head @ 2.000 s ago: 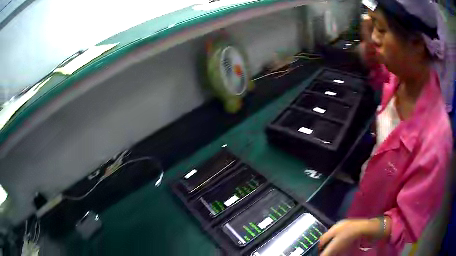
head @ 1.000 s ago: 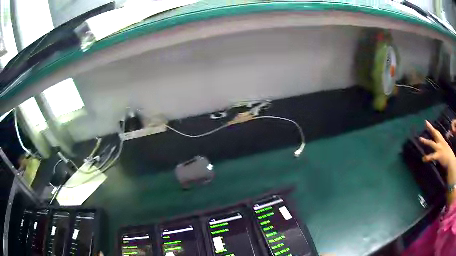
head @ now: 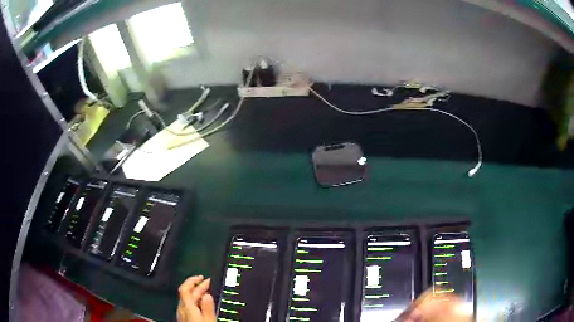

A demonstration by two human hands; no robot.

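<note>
A black tray lies in front of me with several smartphones side by side. Their dark screens show green text lines, and each has a white label. My left hand is at the lower edge beside the leftmost phone, fingers apart, holding nothing that I can see. My right hand is blurred and cut off by the lower edge, over the lower part of the rightmost phone. What its fingertips do is unclear.
A second tray of lit phones stands at the left. Behind lie a dark rounded pad, a white cable, a power strip and a paper sheet. A person's sleeve shows at lower left.
The view has swung left and down from the pink-coated neighbour and fan. The trays and pad now sit more fully in view, and both my hands have come in at the bottom.
</note>
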